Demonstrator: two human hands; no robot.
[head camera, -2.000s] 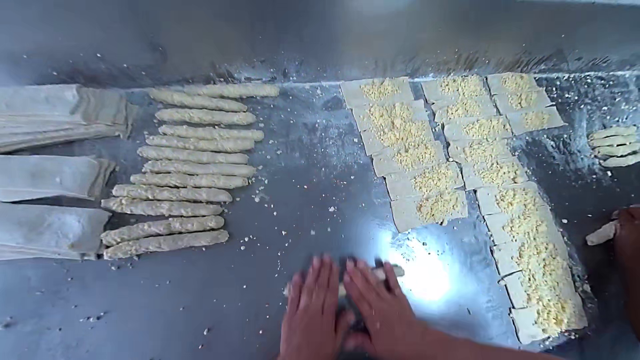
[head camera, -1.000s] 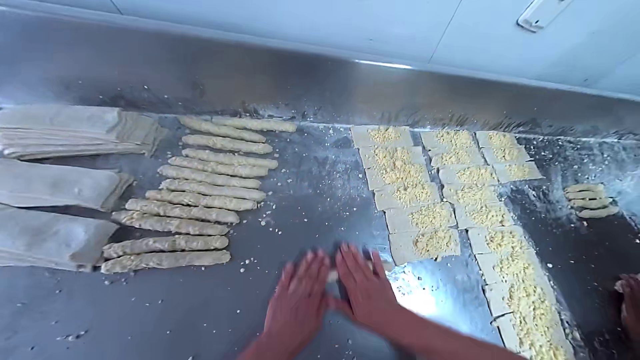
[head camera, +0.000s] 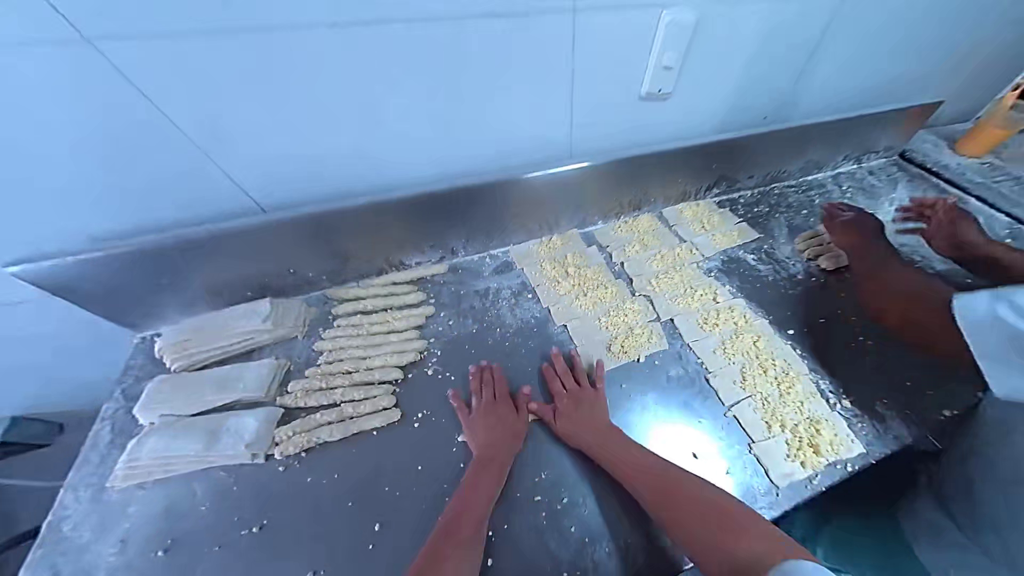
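Observation:
Side by side, palms down on the metal worktop, lie my left hand (head camera: 494, 412) and my right hand (head camera: 578, 400), their thumbs close together. A small piece of a pale dough roll (head camera: 534, 416) shows between them; the rest is hidden under the palms. To the left lies a column of rolled dough sticks (head camera: 368, 340) with a crumbly coating. Right of my hands are overlapping dough squares (head camera: 588, 340) topped with crumbled cheese-like filling (head camera: 582, 280), and a longer strip of such squares (head camera: 772, 460) runs toward the front edge.
Three stacks of flat dough sheets (head camera: 212, 444) lie at the far left. At right, a co-worker's hands (head camera: 944, 228) are beside a few short dough rolls (head camera: 818, 246). A metal backsplash (head camera: 400, 224) runs along the wall. An orange container (head camera: 988, 132) stands at the far right corner.
The view has tilted up and widened, showing the wall and the co-worker's arms. The dough roll showed more around my hands two seconds ago; now they cover most of it.

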